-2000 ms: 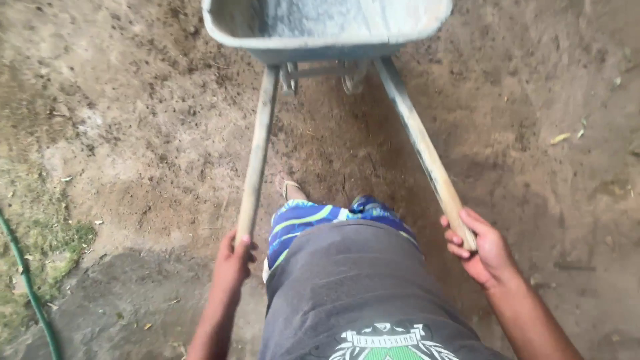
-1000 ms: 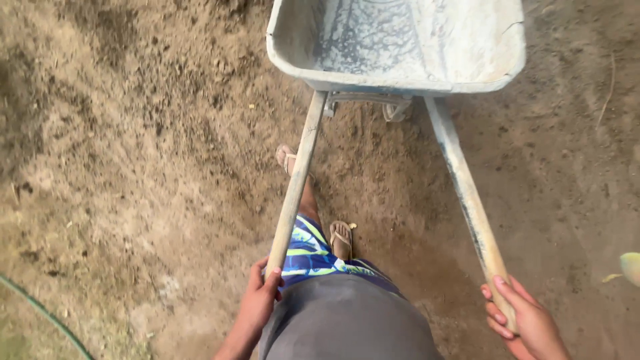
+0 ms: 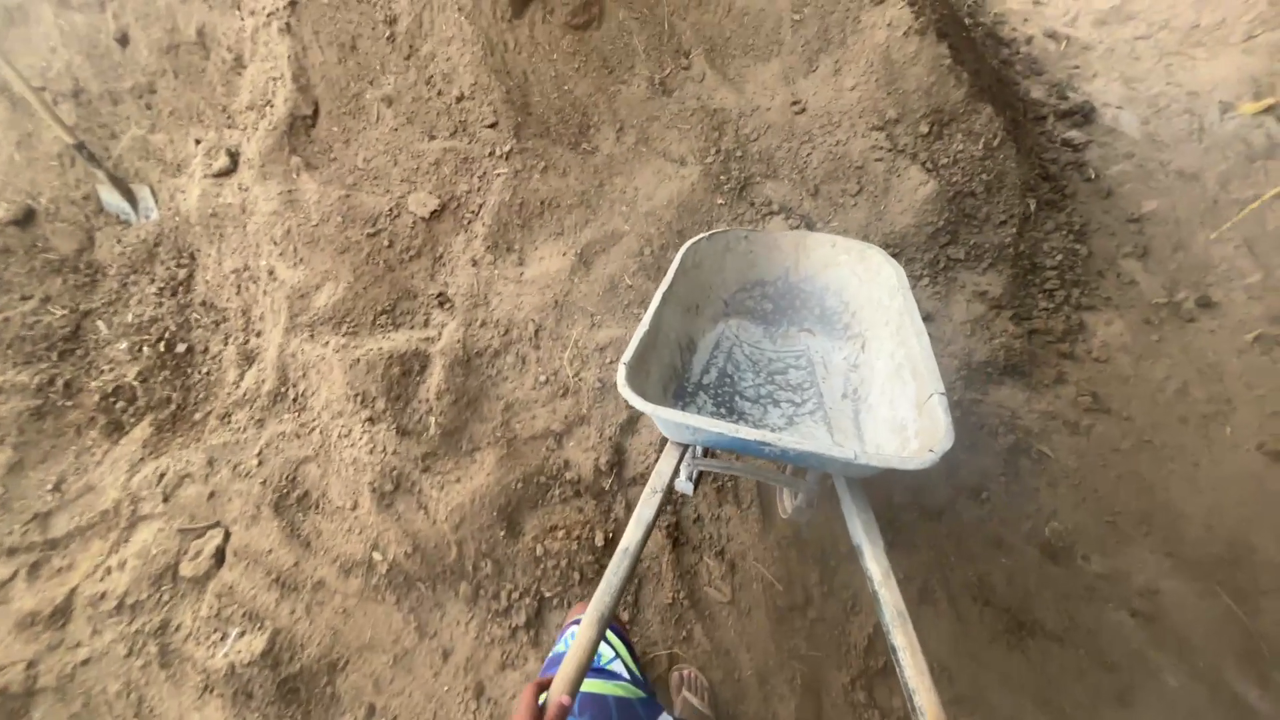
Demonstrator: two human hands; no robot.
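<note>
A wheelbarrow with a worn, whitish-blue tray (image 3: 785, 345) stands ahead of me, its tray holding only residue or stains. Its left wooden handle (image 3: 622, 570) runs down to my left hand (image 3: 541, 702), whose fingers lie around the grip at the bottom edge; most of that hand is cut off. The right wooden handle (image 3: 886, 598) reaches the bottom edge, and my right hand is out of the frame.
A mound of loose brown soil (image 3: 560, 230) spreads ahead and to the left. At the upper left lies a shovel (image 3: 127, 200) with a wooden shaft. My sandaled foot (image 3: 691, 690) is below the tray. A stone (image 3: 204, 553) sits at lower left.
The view has shifted so that the soil mound and shovel now show. The wheelbarrow appears lower in view. My right hand, on the right handle before, has left the frame.
</note>
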